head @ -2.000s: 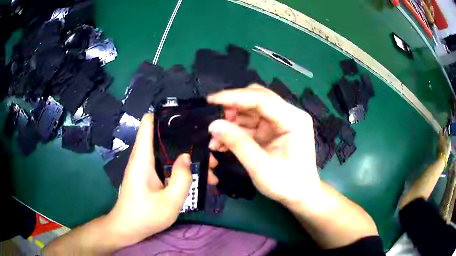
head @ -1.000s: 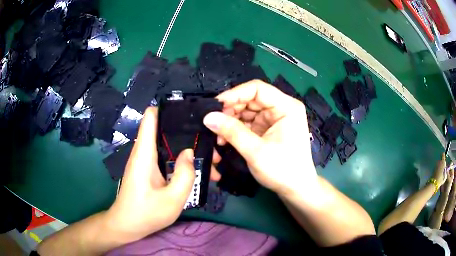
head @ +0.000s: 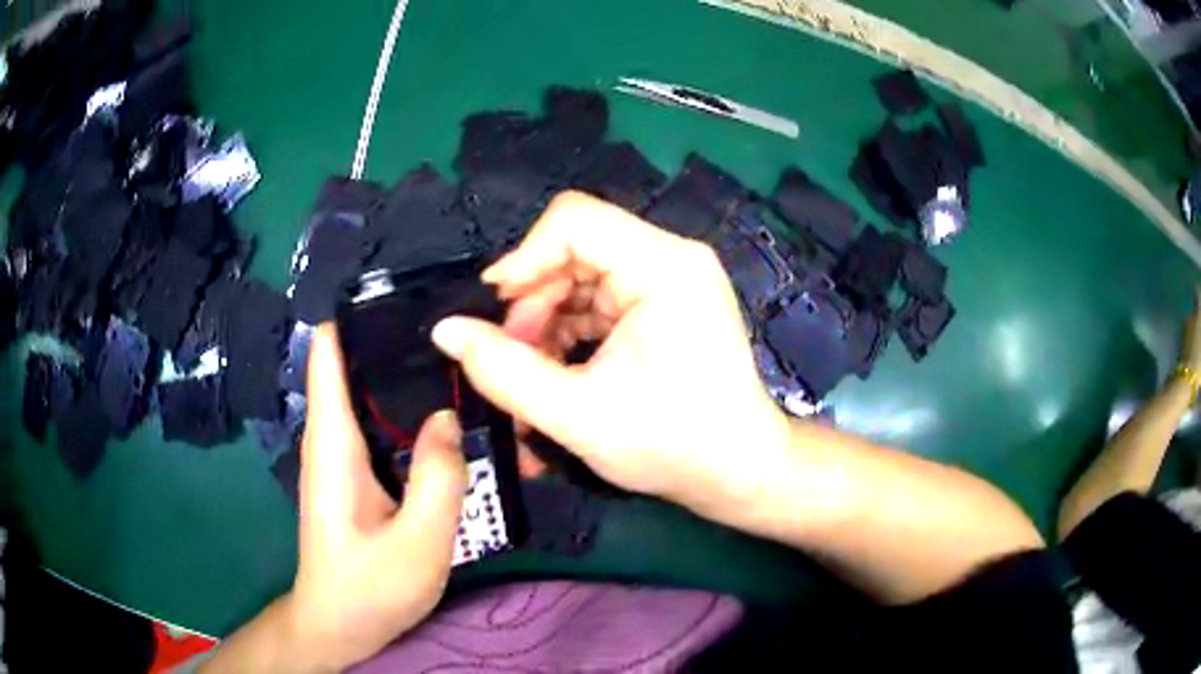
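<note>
A black phone body is upright in my left hand, with the thumb over its middle. Its white keypad board shows at the lower end, and a small silvery block at the top edge. A black inner cover lies over the upper half, with thin red wires below and beside it. My right hand has its thumb on the cover's right part and its fingers at the body's upper right edge. The fingertips partly hide the contact.
Loose black covers are heaped left, more lie beyond the phone, and a smaller pile lies right. Tweezers lie beyond them. A pale strip crosses the green bench. Another person's arm is at the right edge.
The view has shifted. My right thumb has moved from the cover's right edge further in over it. The cover stays over the upper half of the phone body, and my left hand keeps its hold.
</note>
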